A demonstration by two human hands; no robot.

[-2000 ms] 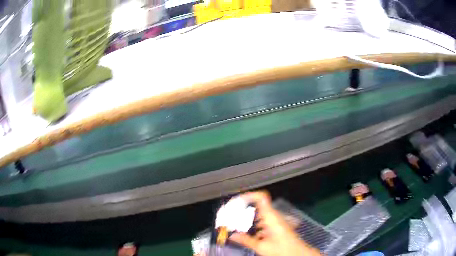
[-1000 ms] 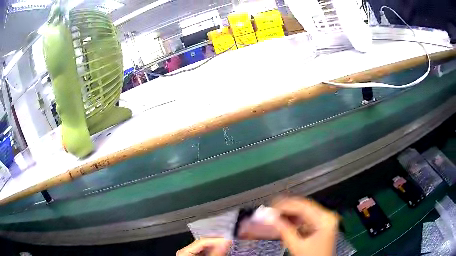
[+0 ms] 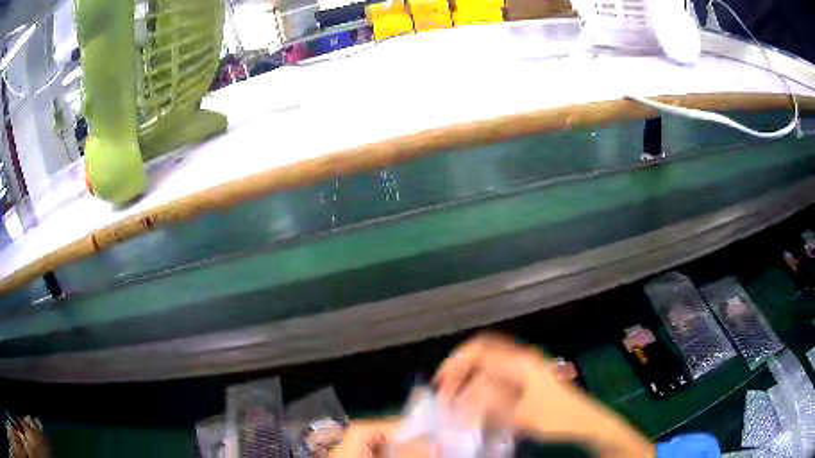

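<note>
My right hand (image 3: 500, 385) is at the lower middle, blurred, with its fingers closed on a whitish bubble bag (image 3: 438, 429). My left hand (image 3: 362, 440) is at the bottom edge, partly cut off, against the bag's left side. Blur hides whether a module is inside the bag. A black display module (image 3: 657, 367) with a pinkish and orange patch lies bare on the dark green belt (image 3: 715, 398) to the right. Filled bubble bags (image 3: 693, 326) lie beside it, and more bags (image 3: 255, 420) lie left of my hands.
A raised white shelf (image 3: 402, 89) with a wood-coloured edge crosses above. It holds a green fan (image 3: 112, 98) and a white fan (image 3: 625, 27) with a cable. Empty bubble bags (image 3: 773, 420) lie at lower right. Another person's hand (image 3: 29, 438) shows at lower left.
The view has tilted down and shifted. The dark module seen between my hands a second ago is no longer discernible; whitish bag material shows there. Items on the belt appear in different places.
</note>
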